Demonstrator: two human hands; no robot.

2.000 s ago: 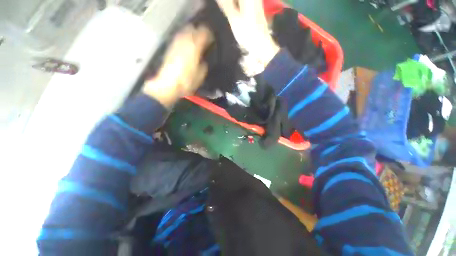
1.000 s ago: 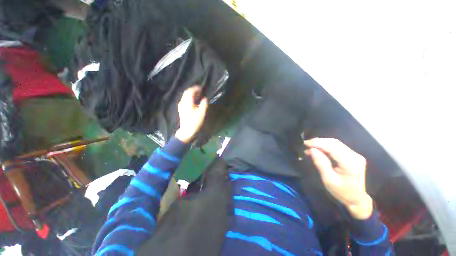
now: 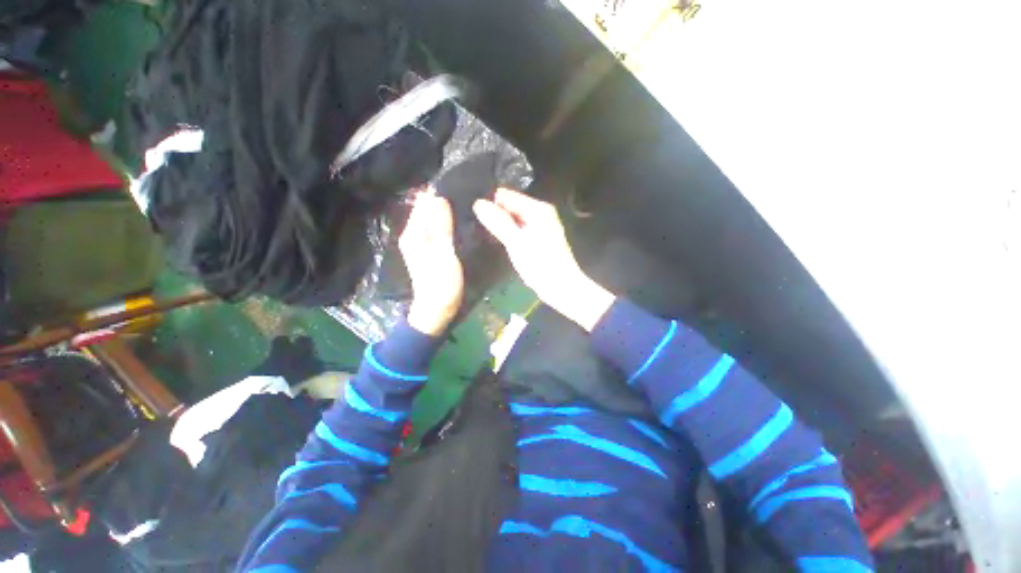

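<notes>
A large bundle of black pieces [image 3: 258,146] lies at the upper left, with a pale grey-white fabric strip [image 3: 397,121] across it. A shiny black plastic bag [image 3: 512,168] shows under its right edge. My left hand [image 3: 433,260] and my right hand [image 3: 537,249] are close together at the bundle's right side. Between their fingertips they hold a black fabric piece [image 3: 470,185]. Its lower part is hard to tell from the dark background.
The white table [image 3: 829,146] curves along the right, with yellow printed tape [image 3: 649,25] at its top edge. Black cloth [image 3: 230,481] with white strips lies at the lower left, beside a brown wooden frame [image 3: 123,375]. Red fabric [image 3: 50,134] is at the far left.
My right hand has moved from beside my lap up and left to meet my left hand. Both now hold a black piece. Earlier, the hands were over the red-orange basket; the view has swung to the bundle.
</notes>
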